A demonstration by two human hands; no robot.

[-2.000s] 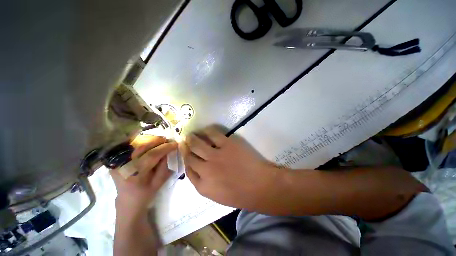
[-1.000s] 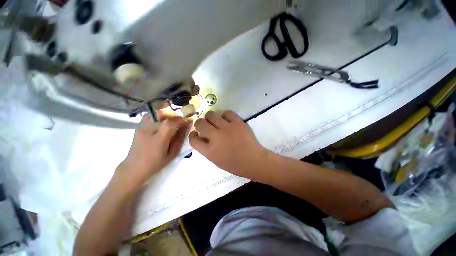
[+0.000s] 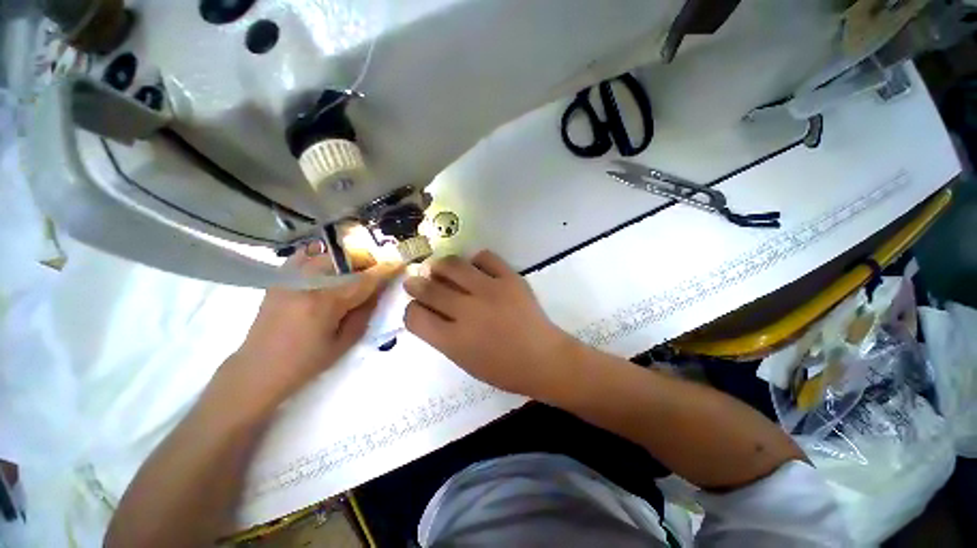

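Observation:
The white sewing machine head (image 3: 482,75) covers the top of the view, with a ribbed cream knob (image 3: 331,164) above the needle area. My left hand (image 3: 316,305) is at the lit needle area, its fingertips partly behind machine parts. My right hand (image 3: 471,316) is beside it, fingers bent and fingertips close to the left hand's. A small white fabric piece (image 3: 388,314) shows between my hands; the fingers hold its upper end near the needle. The needle tip and presser foot are hard to make out.
Black-handled scissors (image 3: 609,118) and silver thread snips (image 3: 670,188) with a dark cord lie behind on the machine table (image 3: 643,278). White cloth (image 3: 118,353) is heaped at left. A yellow-edged frame (image 3: 787,332) and clear plastic bags (image 3: 868,396) are below at right.
The view has pulled back and shifted, so more of the machine head shows. Both hands stay close together at the needle area. The scissors and snips appear not to have been moved.

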